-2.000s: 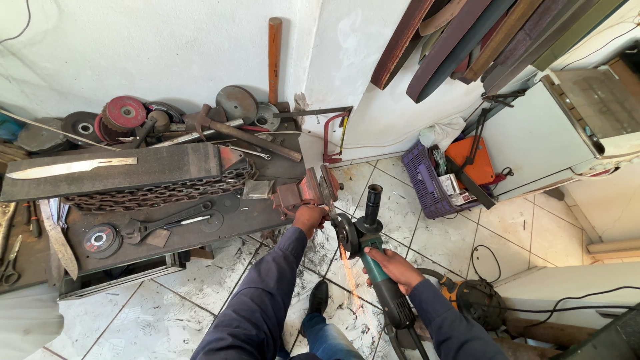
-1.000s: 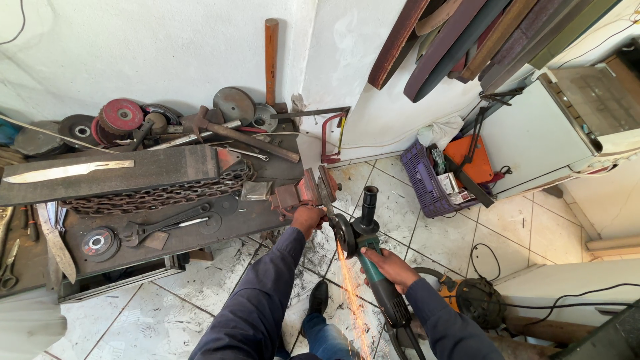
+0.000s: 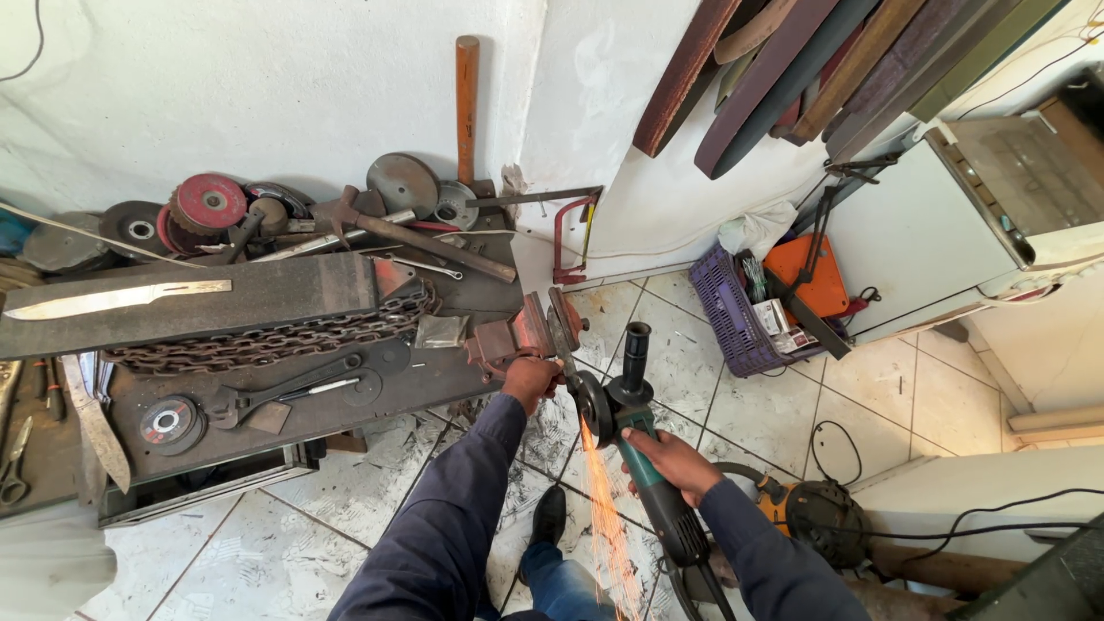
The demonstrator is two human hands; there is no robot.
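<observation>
My right hand [image 3: 671, 466] is closed around the green and black body of an angle grinder [image 3: 660, 496], whose black side handle points up. Orange sparks [image 3: 604, 517] stream down from its disc [image 3: 595, 407] toward the floor. Close to the disc, my left hand [image 3: 532, 379] is at the red bench vise [image 3: 517, 338], fingers curled by a small workpiece; what exactly they grip is hard to see. A knife blade blank [image 3: 121, 298] lies on a dark beam at the left, and another large blade [image 3: 99, 423] rests on the bench below it.
The workbench [image 3: 414, 379] bears a chain [image 3: 285, 341], cutting discs [image 3: 171, 423], an adjustable wrench [image 3: 285, 392] and a hammer [image 3: 431, 237]. Sanding belts [image 3: 768, 95] hang at upper right. A purple crate [image 3: 737, 323] stands on the tiled floor; a yellow-black machine [image 3: 819, 517] and cables lie lower right.
The spark stream was thin two seconds ago and is now wider and brighter. Both hands and the grinder have stayed in nearly the same place.
</observation>
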